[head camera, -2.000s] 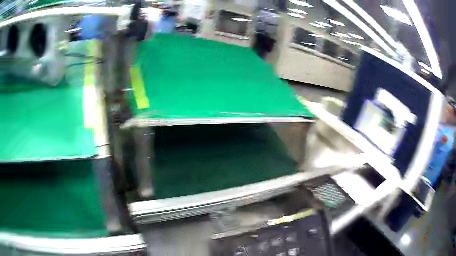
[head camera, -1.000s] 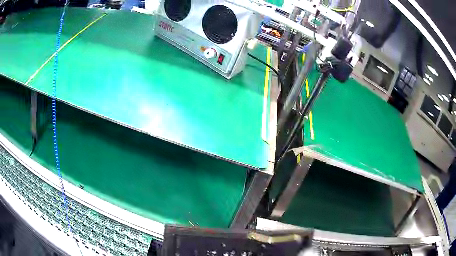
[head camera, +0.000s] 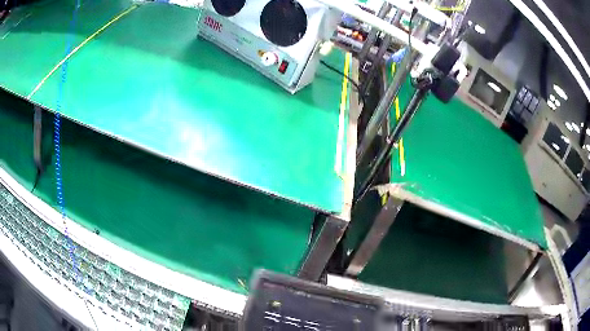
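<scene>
A flat black carrier with pale lettering on it is at the bottom edge, right of centre, cut off by the picture's rim. It is tilted a little over the conveyor. A row of green PCB panels lies along the conveyor at the lower left, ending left of the carrier. Neither of my hands shows clearly, so what holds the carrier cannot be seen.
Green two-level benches stand behind the conveyor rail. A grey air blower sits on the upper shelf. A blue coiled cord hangs at the left. A post with a black clamp stands between the benches.
The view first swung left along the line, then shifted slightly. Since a second ago the carrier has changed its tilt and shows more of its left edge, and more PCB panels show beside it.
</scene>
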